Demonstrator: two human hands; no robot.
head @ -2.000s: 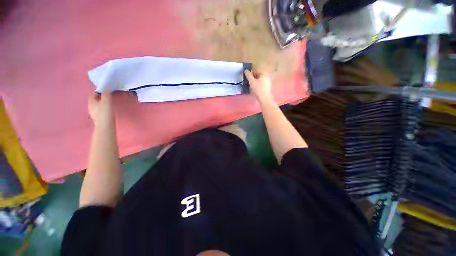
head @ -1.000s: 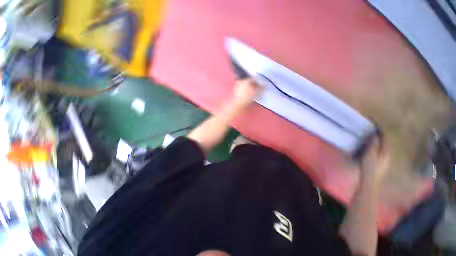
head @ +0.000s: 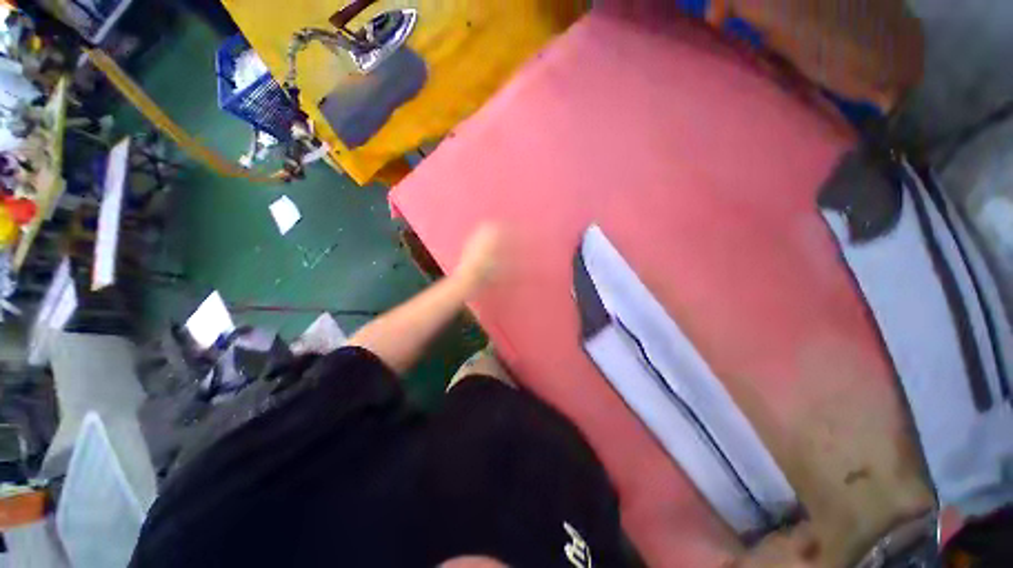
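Note:
A sleeve point(head: 689, 416), white with a dark lengthwise seam, lies flat and slanting on the pink pressing table point(head: 667, 144). Its wide end shows dark grey fabric at the upper left; its narrow dark cuff is at the lower right. My left hand point(head: 483, 257) is blurred over the table's left edge, apart from the sleeve; its fingers cannot be made out. My right hand point(head: 786, 548) is at the cuff, cut off by the bottom edge; its grip cannot be told. Part of a steam iron point(head: 902, 544) shows at the bottom right.
White sleeves point(head: 916, 322) with dark ends lie along the table's far side. A brown padded sleeve board point(head: 833, 50) is beyond. A second iron point(head: 383, 39) and a dark pad point(head: 375, 98) are on the yellow neighbouring table point(head: 478, 67). A blue basket point(head: 253, 94) is on the green floor.
My left hand has let go of the sleeve's wide end and moved away to the left. The sleeve now lies flat. The view has turned toward the neighbouring table, with my right hand at the bottom edge.

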